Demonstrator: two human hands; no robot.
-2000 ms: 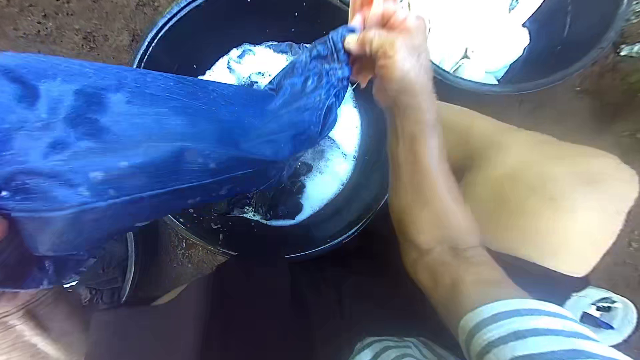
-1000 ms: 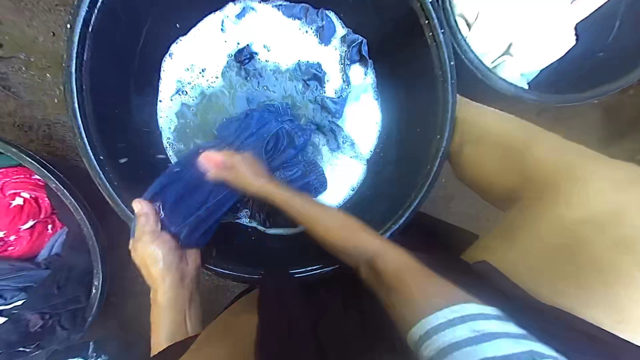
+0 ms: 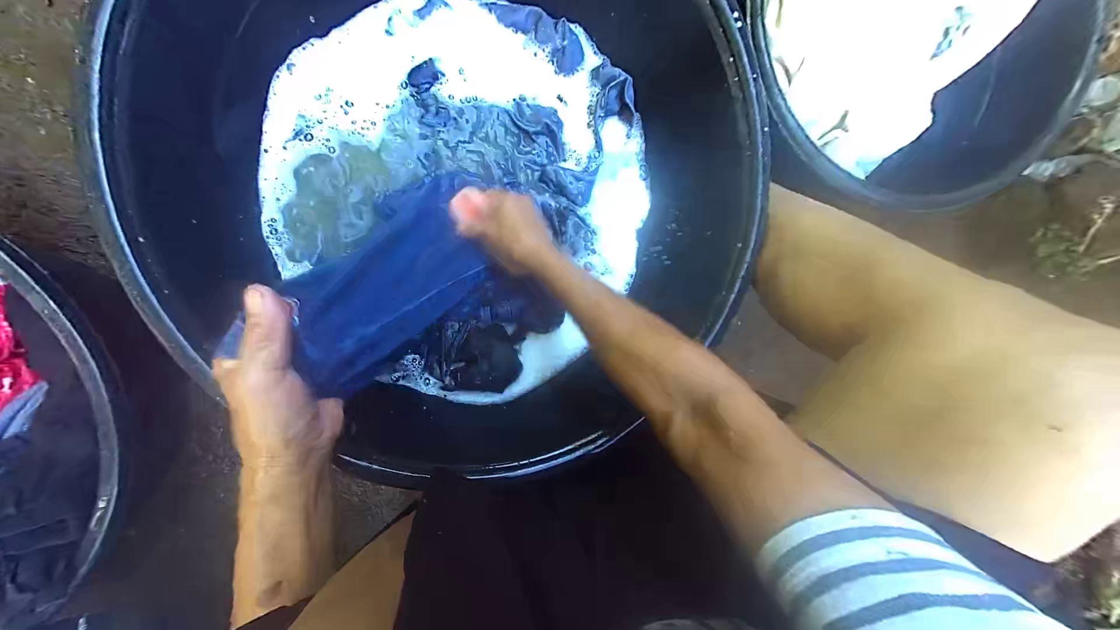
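Note:
A wet blue denim garment [image 3: 385, 293] stretches across the lower left of a large black tub [image 3: 700, 157]. My left hand [image 3: 276, 376] grips its end at the tub's rim, thumb on top. My right hand [image 3: 503, 229], slightly blurred, lies on the cloth's other end over the water; its fingers look curled, but whether they grip the denim is unclear. Beneath, dark wet clothes [image 3: 490, 140] soak in water with thick white suds [image 3: 359, 87].
At the upper right stands another black tub [image 3: 971, 166] with white cloth [image 3: 866, 70]. A third tub [image 3: 92, 394] at the left edge holds a red patterned cloth [image 3: 13, 359] and dark clothes [image 3: 44, 507]. My bare leg [image 3: 945, 350] is beside the middle tub.
Two seconds ago the denim was lifted and stretched over the tub, my right hand at its far end; now it is low in the tub. Since one second ago my right hand has moved away from my left.

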